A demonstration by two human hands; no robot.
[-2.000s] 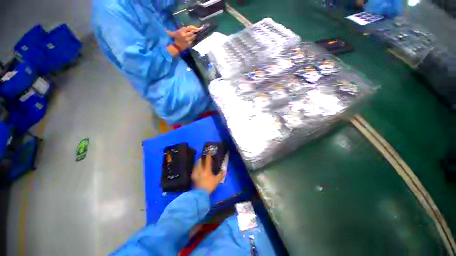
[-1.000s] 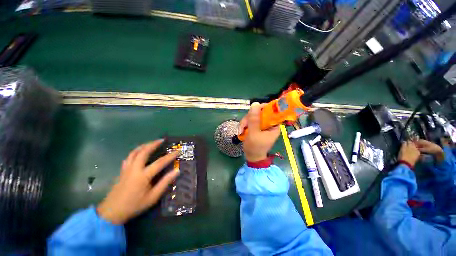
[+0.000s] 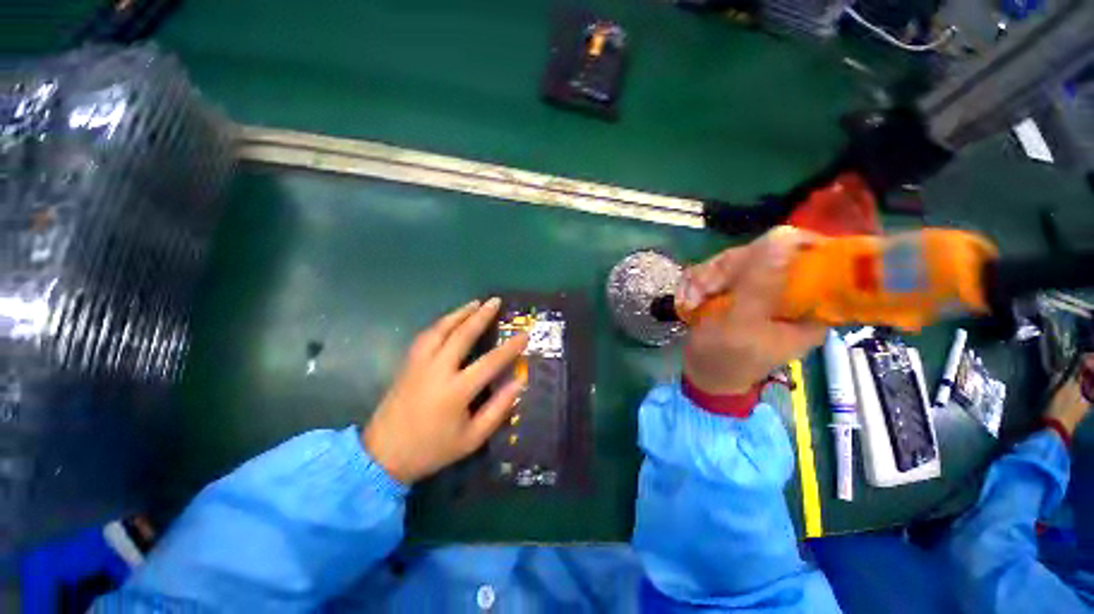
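An open dark phone body [image 3: 542, 402] lies in a flat black holding fixture [image 3: 581, 396] on the green bench, with a silvery board and orange flex at its far end. My left hand [image 3: 444, 396] rests along its left side, fingertips at the board and flex, fingers apart. My right hand [image 3: 746, 314] is closed round the orange electric screwdriver [image 3: 894, 278], held roughly level. Its dark tip is over the round screw dish [image 3: 645, 295], which is speckled silver. Whether a screw is on the tip cannot be told.
Stacked clear blister trays [image 3: 96, 264] stand at left. Another phone body [image 3: 585, 65] lies at the back beyond the pale rail strip [image 3: 480, 180]. Right of the yellow tape [image 3: 805, 456] are white tubes [image 3: 843, 414] and a white tray [image 3: 876, 450] with a phone. Another person's hand [image 3: 1068, 402] is at far right.
Since one second ago the bench things appear further right as the view shifted. The screwdriver is more level, its tip now over the dish. Earlier, a hand was on a phone at the blue bin.
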